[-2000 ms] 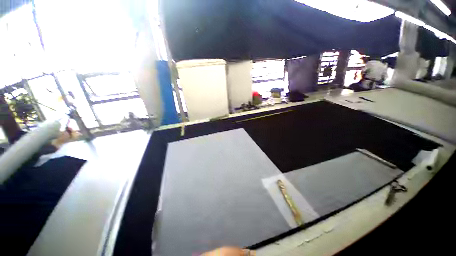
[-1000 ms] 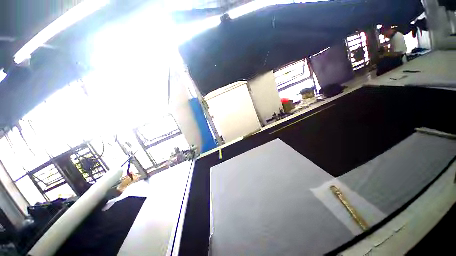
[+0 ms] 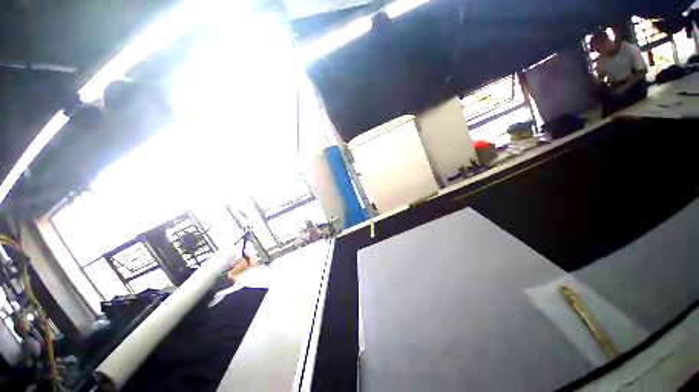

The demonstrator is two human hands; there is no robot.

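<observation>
Neither of my hands is in the picture. Nearest in front of me a pale sheet [image 3: 452,306] lies flat on dark fabric [image 3: 536,191]. A mottled yellow-brown wrapped bar [image 3: 588,323] rests on a small whitish translucent piece [image 3: 540,298] at the sheet's right part. The long silver cutter rail [image 3: 317,314] runs across the table left of the pale sheet. Left of the rail are a white table strip [image 3: 268,325] and more dark fabric [image 3: 195,337]. A long roll of pale sheet [image 3: 169,325] lies slanted at the left.
A person [image 3: 619,65] stands at the far right. An orange-brown shape [image 3: 242,269], perhaps a hand, shows beyond the roll's far end. A thin yellowish strip [image 3: 510,174] lies along the far edge. A white cabinet [image 3: 395,166] and blue upright piece [image 3: 346,186] stand behind the table.
The view has turned left and tilted, so the table things sit further right. The hand seen at the bottom edge two seconds ago is out of the picture. The pale sheet and bar look unmoved.
</observation>
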